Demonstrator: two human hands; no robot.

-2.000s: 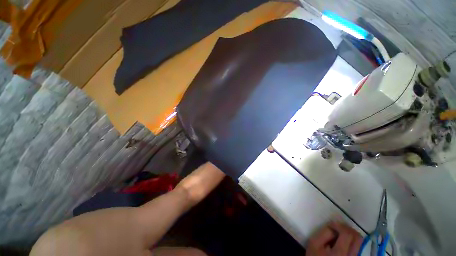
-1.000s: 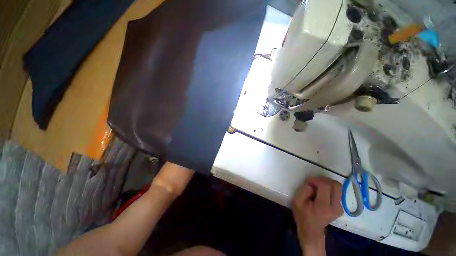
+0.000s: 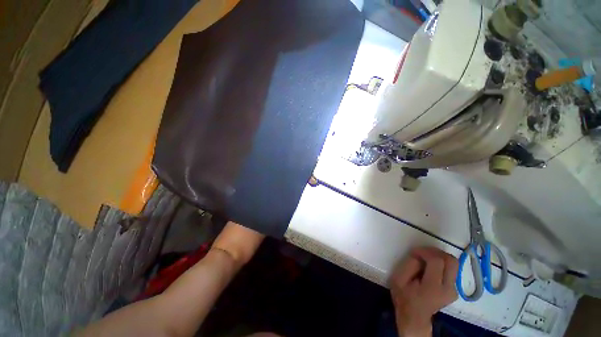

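A large dark brown leather panel with a shiny face and a blue-black area lies over the cardboard and the white table, left of the sewing machine. My left hand reaches under the panel's near edge; its fingers are hidden there. My right hand rests at the table's front edge with fingers curled; whether it holds anything is not visible. Scissors with blue handles lie on the machine bed just right of my right hand. The presser foot area stands away from the panel.
A narrow dark cut panel lies on the cardboard extension at the left. Orange-brown tape edges the cardboard. A padded wall is at the lower left. Something red shows below the table.
The view has swung right and closer to the machine since the earliest frame. The leather panel and scissors keep their places on the table. Both hands stay in about the same places.
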